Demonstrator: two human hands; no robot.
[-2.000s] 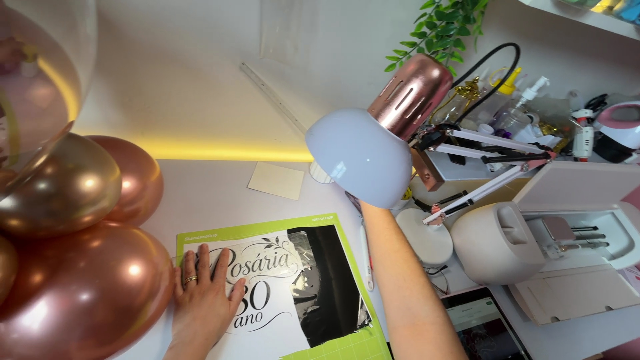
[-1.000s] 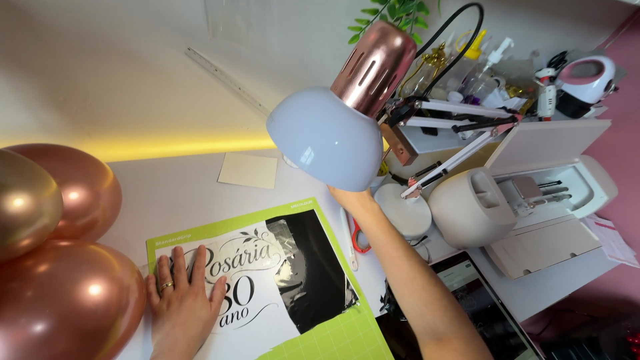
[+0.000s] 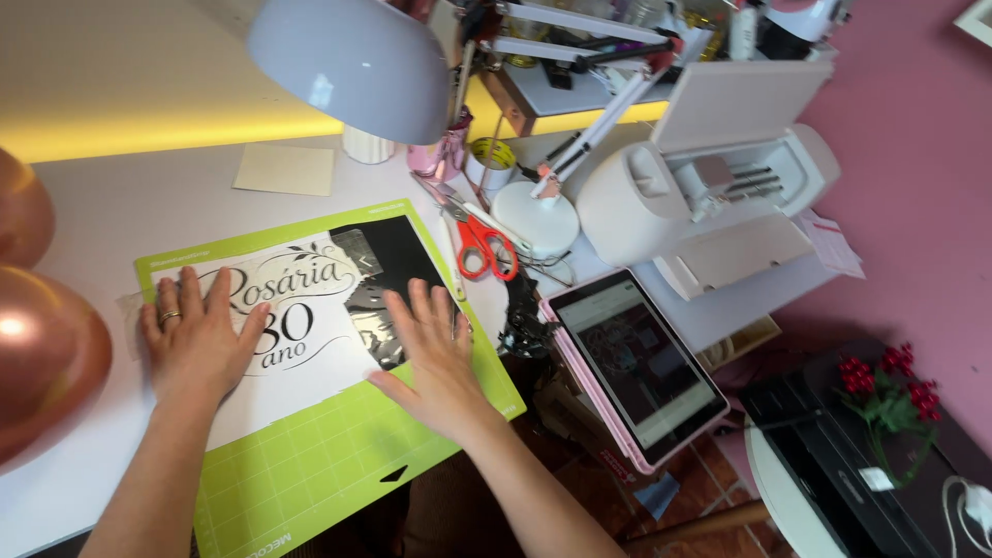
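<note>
A white vinyl sheet (image 3: pixel 302 395) with black lettering lies on a green gridded cutting mat (image 3: pixel 310 480). My left hand (image 3: pixel 198 333) rests flat on the sheet's left part, fingers apart, a ring on one finger. My right hand (image 3: pixel 434 364) is spread over the right part of the mat, above or on the black vinyl (image 3: pixel 403 248) and a shiny clear film (image 3: pixel 376 322); whether it presses down cannot be told. Neither hand holds anything. Red-handled scissors (image 3: pixel 484 248) lie just right of the mat, near a white pen-like tool (image 3: pixel 452 256).
A lamp shade (image 3: pixel 349 70) hangs over the desk's back, its round base (image 3: pixel 535 217) behind the scissors. A cutting machine (image 3: pixel 632 205) has its lid up. A tablet (image 3: pixel 639 364) lies at the right edge. Rose-gold balloons (image 3: pixel 46 364) stand left; a paper square (image 3: pixel 284 169) lies behind the mat.
My right hand has come down from the lamp shade to the right part of the mat. My left hand has stayed on the white sheet. The view has swung right.
</note>
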